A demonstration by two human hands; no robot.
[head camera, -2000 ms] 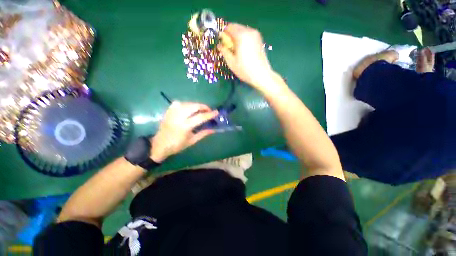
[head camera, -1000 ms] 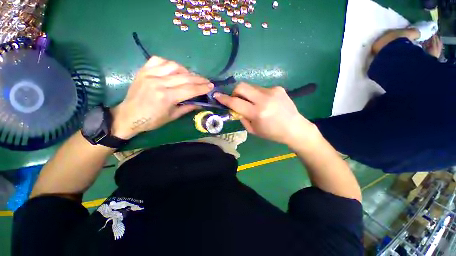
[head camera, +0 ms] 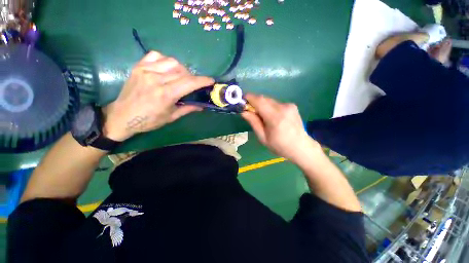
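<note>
My left hand [head camera: 154, 97] grips the dark fan clip [head camera: 198, 98] at the table's near edge. Thin dark curved arms [head camera: 240, 49] extend from the clip onto the table. My right hand [head camera: 277, 123] holds the mallet [head camera: 226, 95] by its yellow handle. The mallet's silver and yellow head is over the clip's right part and hides it; I cannot tell if it touches. Copper-coloured metal pieces [head camera: 213, 13] lie loose at the top centre.
A round fan head with grille [head camera: 38, 97] lies at left, with a bag of copper pieces [head camera: 13, 15] behind it. At right, a neighbour's dark sleeve [head camera: 401, 72] and arm rest over a white sheet [head camera: 355, 67]. A yellow line crosses the green floor.
My right hand first reached to the copper pile, then came to the clip with fingers on it. Now the mallet head has moved up over the clip.
</note>
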